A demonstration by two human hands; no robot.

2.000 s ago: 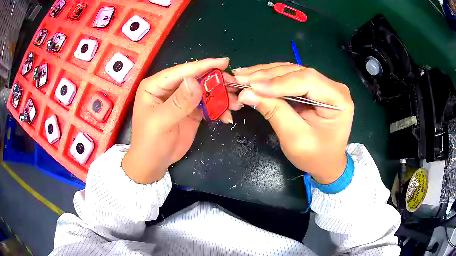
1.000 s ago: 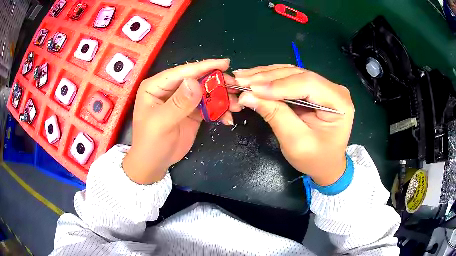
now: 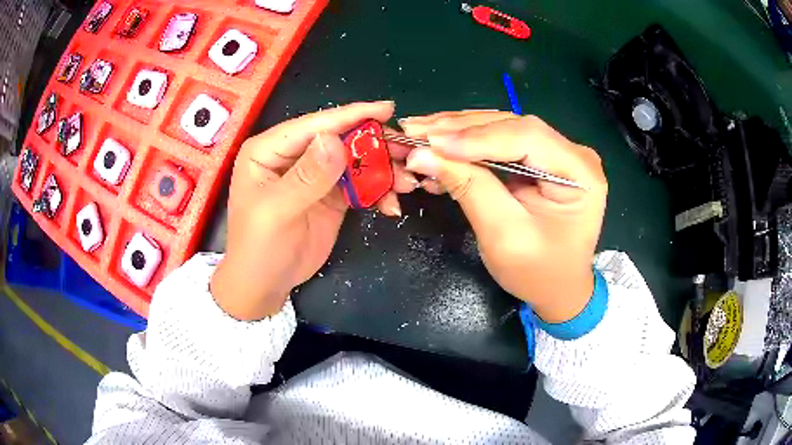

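My left hand [image 3: 291, 204] holds a red rounded-square housing shell [image 3: 373, 176] with a purplish rim, its inside turned toward my right hand. A pale bracket-shaped line shows near the shell's top, with small dark marks below it. My right hand [image 3: 521, 191] holds thin silver tweezers [image 3: 530, 172] like a pen. Their tips are at the shell's upper right inner edge; exact contact is too small to tell. A blue band circles my right wrist.
A red-orange foam tray [image 3: 198, 165] with whitish-pink housings and darker units is at left. White flecks lie on the dark green mat [image 3: 373, 295]. A blue stick [image 3: 511, 93] and red tool [image 3: 500, 22] lie beyond my hands. A black fan unit [image 3: 664, 96] and yellow tape roll [image 3: 722, 329] are at right.
The tweezers and my right hand have shifted slightly left and the tips now reach over the shell's upper edge. The shell has tilted slightly in my left hand.
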